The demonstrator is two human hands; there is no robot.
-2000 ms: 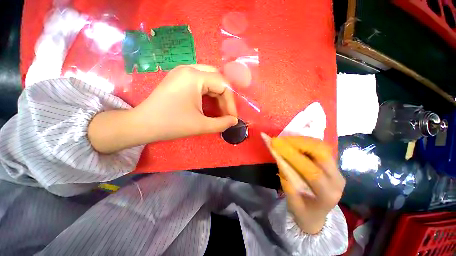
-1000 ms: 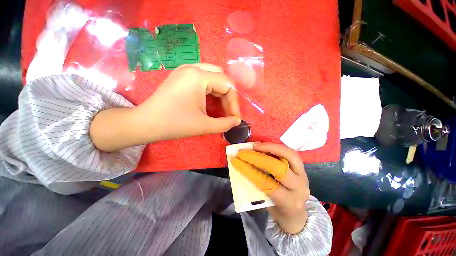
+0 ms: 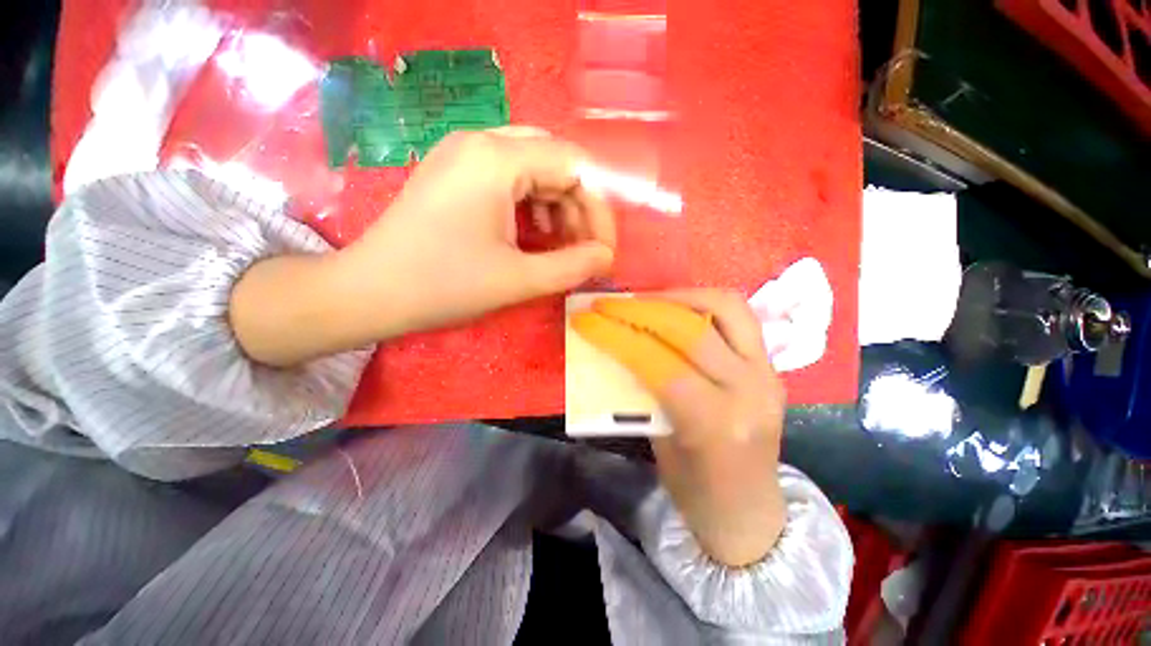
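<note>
My right hand [image 3: 726, 391], with yellow-orange finger cots, holds a cream plastic card [image 3: 612, 401] with a slot at its lower end. The card's upper edge lies just below my left fingertips. My left hand [image 3: 505, 240] is bare, with thumb and forefinger pinched at the lower end of a clear film strip [image 3: 621, 91]; the exact grip is partly hidden. The strip bears pale shapes and is blurred. Only a dark sliver of the round dark part [image 3: 590, 288] shows between the left thumb and the card.
Red mat [image 3: 757, 126] lies under the work. On it are a ragged green piece [image 3: 414, 107] under glossy film, and a white wipe [image 3: 795, 316]. To the right are a folded white pad [image 3: 909, 265], a clear bottle [image 3: 1022, 309], a blue bin [image 3: 1117, 398] and red trays [image 3: 1073, 593].
The card was edge-on in my right hand, then turned flat, and has now moved up over the mat to the dark part. My left hand and the film strip have shifted upward.
</note>
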